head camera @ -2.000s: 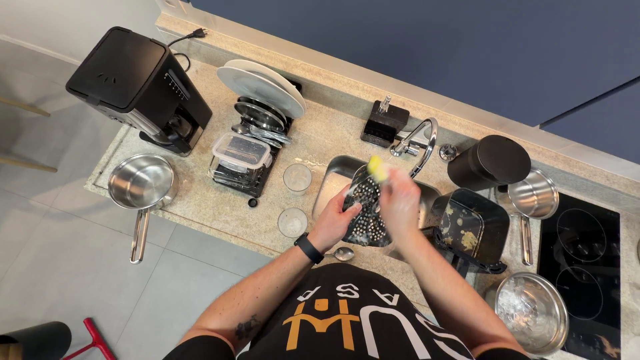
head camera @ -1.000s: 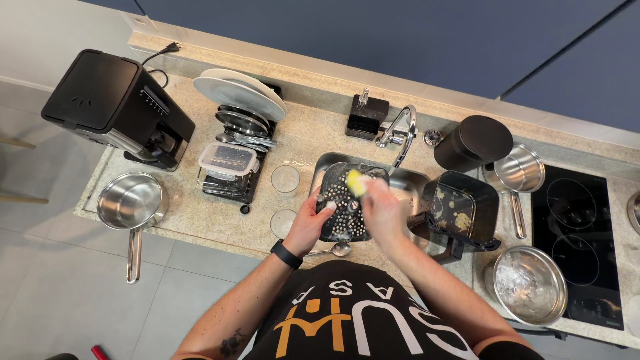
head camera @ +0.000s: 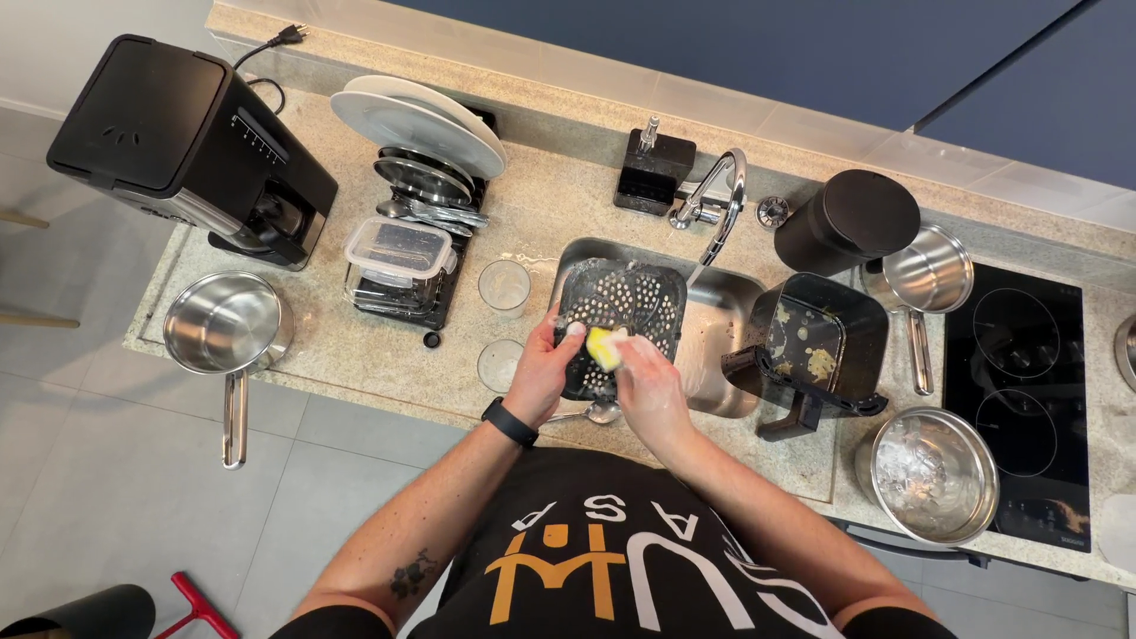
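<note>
My left hand [head camera: 543,368] grips the left edge of a black perforated air fryer tray [head camera: 628,306], which is tilted over the stainless steel sink [head camera: 721,355]. Pinched in the fingers of my right hand [head camera: 652,386] is a yellow sponge [head camera: 603,349], against the lower part of the tray. Soapy wetness shows on the tray and on my right fingers. A thin stream of water runs from the chrome faucet [head camera: 729,200], right of the tray. The black air fryer basket [head camera: 803,342], with pale residue in it, stands right of the sink. A spoon [head camera: 603,411] lies at the sink's front edge.
Two glasses [head camera: 504,286] and a dish rack [head camera: 441,306] with plates, lids and a glass container stand left. Beyond are a coffee maker [head camera: 169,133] and a saucepan [head camera: 222,324] overhanging the counter edge. A black canister [head camera: 848,222], pots [head camera: 928,475] and a cooktop [head camera: 1016,355] are right.
The sponge in my right hand has moved from the tray's upper part to its lower part, nearer my left thumb. My left hand still holds the tray's left side.
</note>
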